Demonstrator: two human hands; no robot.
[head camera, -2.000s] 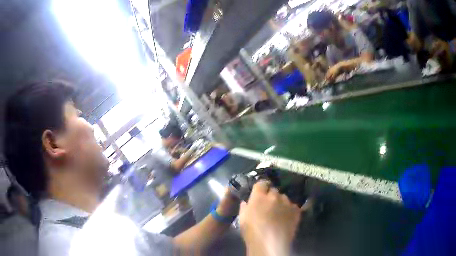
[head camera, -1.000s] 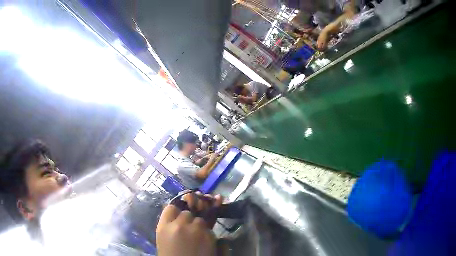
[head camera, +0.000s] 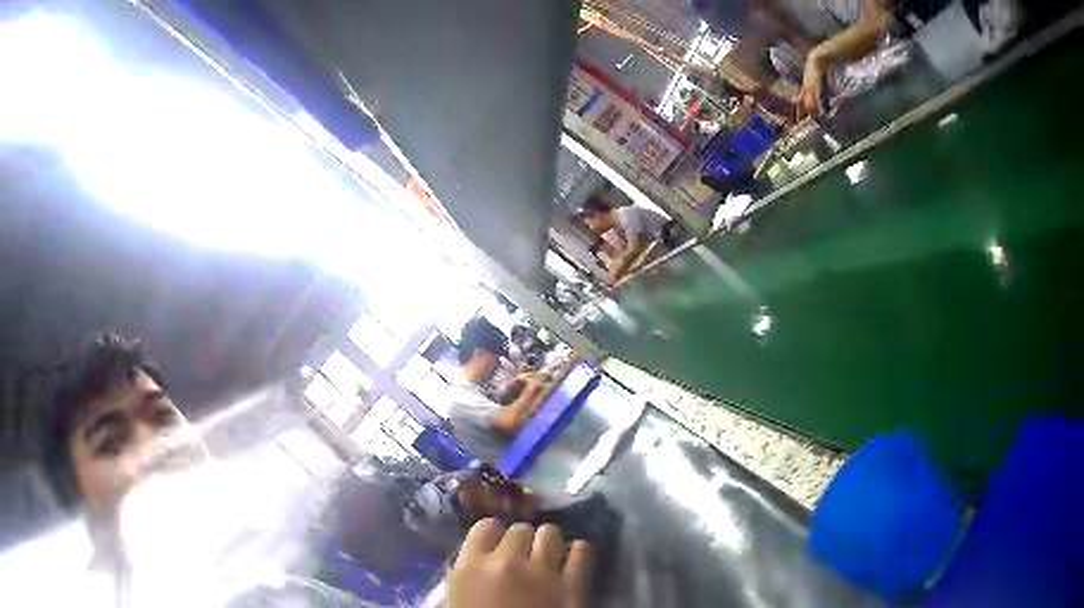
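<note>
A bare hand (head camera: 520, 568) with curled fingers rises from the bottom edge, left of centre, cut off at the wrist. Whether it is one of mine or another person's cannot be told, and neither of my hands can be picked out for sure. A blurred dark strap-like thing (head camera: 585, 525) lies just beyond its knuckles. More blurred fingers (head camera: 493, 489) show behind it. Whether the hand touches the dark thing is unclear.
A person (head camera: 125, 439) is close at the left. A metal bench (head camera: 701, 523) bears a white strip (head camera: 609, 445) and a blue tray (head camera: 549, 418). A green conveyor (head camera: 880, 285) runs at the right, with blue objects (head camera: 886, 517) near its front. Other workers sit farther back.
The view has tilted and shifted since two seconds ago. The near hand has moved lower in the picture and slightly right since one second ago. The person at the left now faces the camera more.
</note>
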